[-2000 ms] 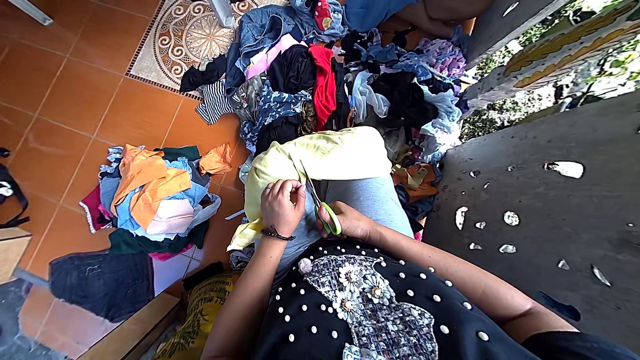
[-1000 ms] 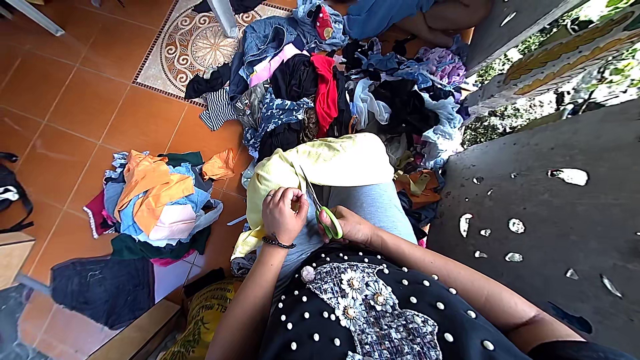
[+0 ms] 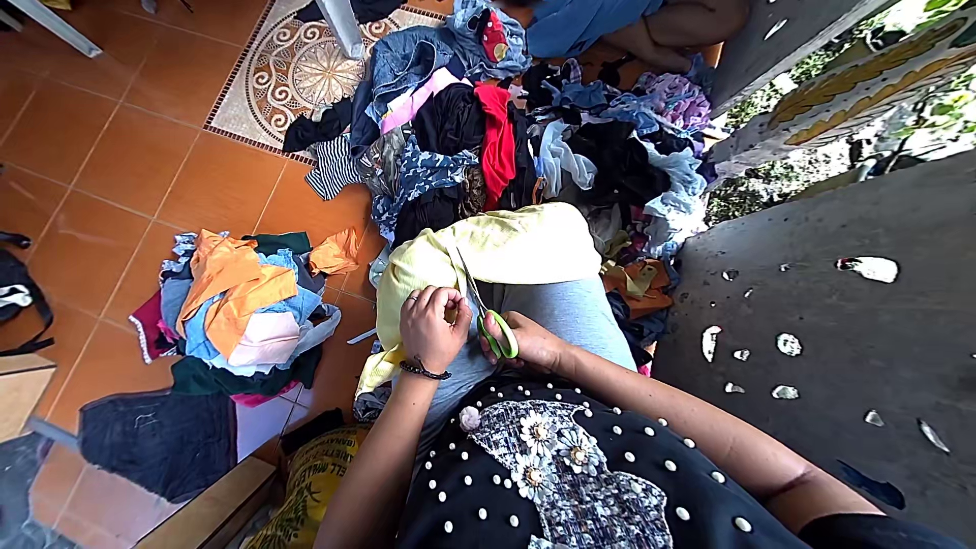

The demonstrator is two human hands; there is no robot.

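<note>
A pale yellow cloth [image 3: 518,248] lies across my lap over grey trousers [image 3: 572,313]. My right hand [image 3: 526,341] holds scissors [image 3: 499,335] by their green handles, the blades pointing up and left over the cloth's near edge, slightly apart. Just left of the blades is my left hand [image 3: 435,328], its fingers pinched together at the edge of the yellow cloth. Whether a bit of cloth is between those fingertips is hidden. A dark bracelet is on the left wrist.
A large heap of mixed clothes [image 3: 450,122] lies beyond my knees, near a person's bare leg [image 3: 671,34]. On the tiles at left is a smaller pile with orange cloth [image 3: 229,282]. A grey wall with holes [image 3: 823,305] stands at right, a yellow printed sack [image 3: 313,488] at lower left.
</note>
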